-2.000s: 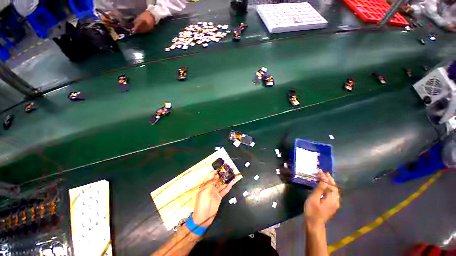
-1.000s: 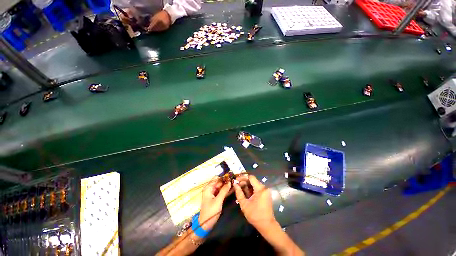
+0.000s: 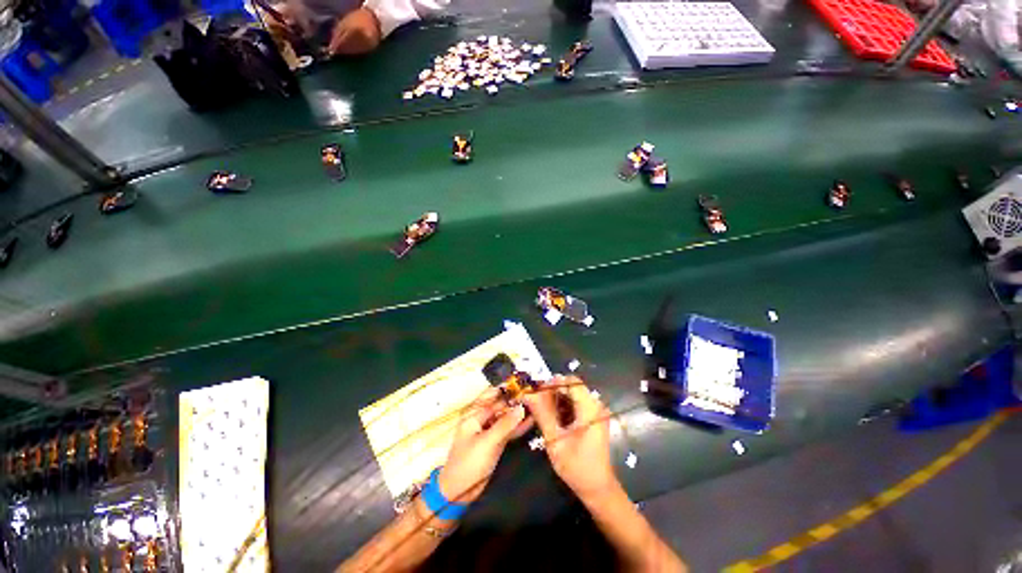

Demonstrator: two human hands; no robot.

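Observation:
A small black and orange electronic module (image 3: 510, 378) is held over the pale yellow-white work sheet (image 3: 417, 416). My left hand (image 3: 482, 448), with a blue band on the wrist, grips the module from below. My right hand (image 3: 577, 440) is close against my left hand at the module, its thumb and fingertips together. Whether it pinches a small pad or a tool is too small to tell. The blue parts bin (image 3: 772, 386), with white pieces inside, stands right of my hands. Several small white pads (image 3: 631, 460) lie loose on the dark green bench.
Another module (image 3: 566, 306) lies beyond the sheet. More modules sit along the green belt (image 3: 538, 202). A white dotted sheet (image 3: 224, 470) and a clear blister tray (image 3: 79, 470) are left. Across are a white pile (image 3: 476, 65), grid tray (image 3: 695, 36), red tray (image 3: 880, 34) and a person's hand.
My right hand has moved from the blue bin to the module in my left hand. Over the last second both hands stay together there. The belt modules have shifted slightly rightward in view.

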